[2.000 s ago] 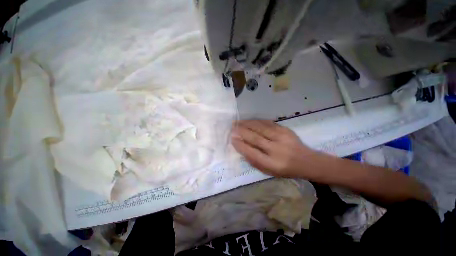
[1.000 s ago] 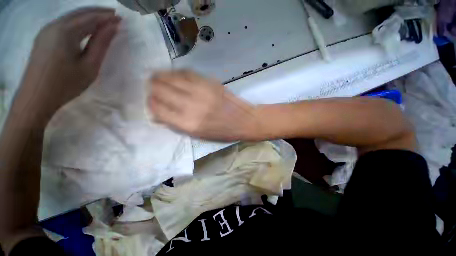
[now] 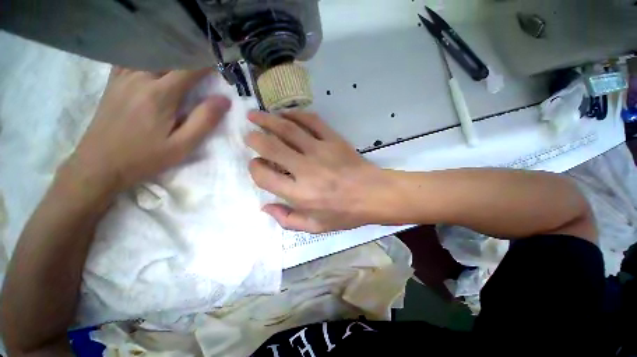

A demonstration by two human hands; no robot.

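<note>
The white fabric piece (image 3: 181,244) lies crinkled on the table left of the needle, its front edge at the table's front. My left hand (image 3: 150,125) lies on the fabric near the presser foot (image 3: 241,78), thumb spread from the fingers. My right hand (image 3: 314,174) rests palm down with spread fingers, its fingertips on the fabric's right edge just in front of the foot. Neither hand visibly grips the fabric. The sewing machine head (image 3: 140,31) has a ribbed beige knob (image 3: 284,85) beside the foot.
Black thread snips (image 3: 457,45) and a white-handled awl (image 3: 459,104) lie on the machine bed at right. Black scissor handles (image 3: 597,106) are at the table's right end. Cream cut pieces (image 3: 349,279) lie over my lap. A printed ruler tape (image 3: 552,152) runs along the front edge.
Both hands have moved to the fabric edge near the foot; my left hand was out of view two seconds ago. The fabric lies differently. The view has shifted, showing the ribbed knob.
</note>
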